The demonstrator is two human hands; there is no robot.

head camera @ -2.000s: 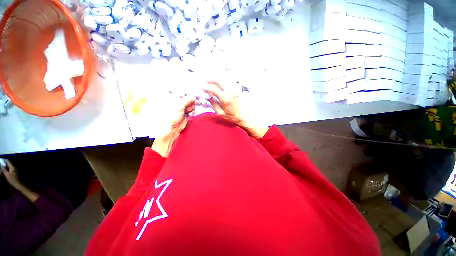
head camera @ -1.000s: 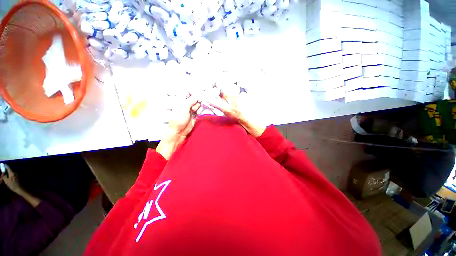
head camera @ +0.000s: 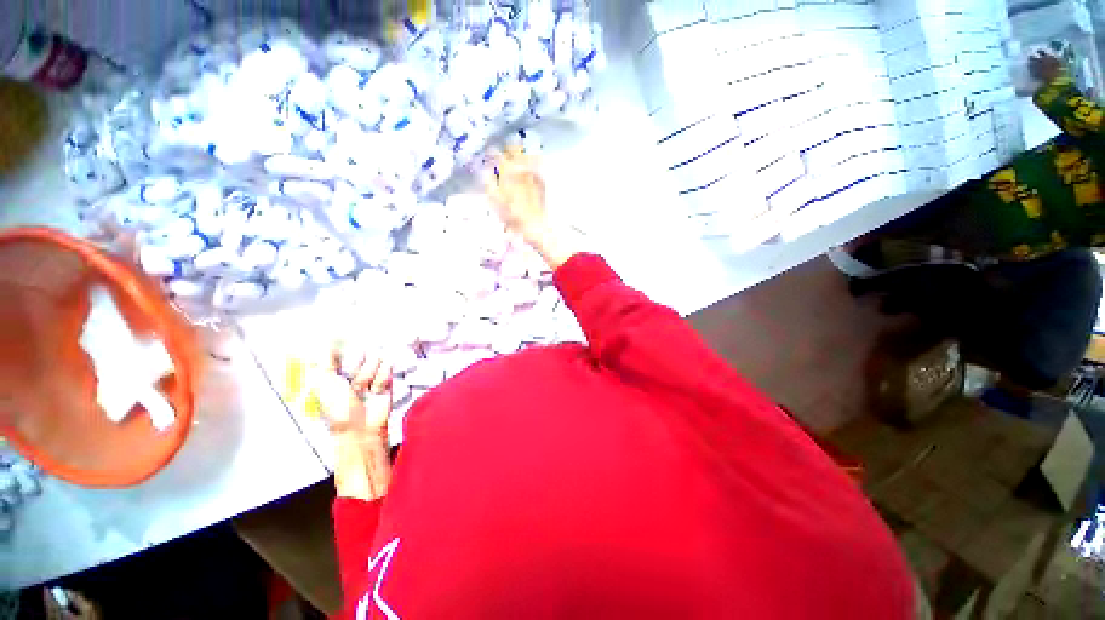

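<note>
A large pile of small white-and-blue pieces [head camera: 303,133] covers the far side of the white table [head camera: 273,418]. Loose whitish pieces [head camera: 485,291] lie nearer, between my hands, partly washed out by glare. My right hand [head camera: 519,194] is stretched out to the near right edge of the pile, fingers at the pieces; whether it grips one is not clear. My left hand [head camera: 360,394] is near the table's front edge beside a yellow patch [head camera: 297,385], fingers bent; glare hides whether it holds anything.
An orange basket [head camera: 182,388] with a white scrap [head camera: 121,363] inside stands at left. Stacked white boxes [head camera: 824,109] stand at right. A person in green-and-yellow clothing [head camera: 1042,200] is at far right. Cardboard cartons [head camera: 921,378] are on the floor. Another person's hand [head camera: 73,603] shows at bottom left.
My hands have parted from in front of my chest: the right reached forward to the pile, the left moved left. The view has shifted, showing more of the pile.
</note>
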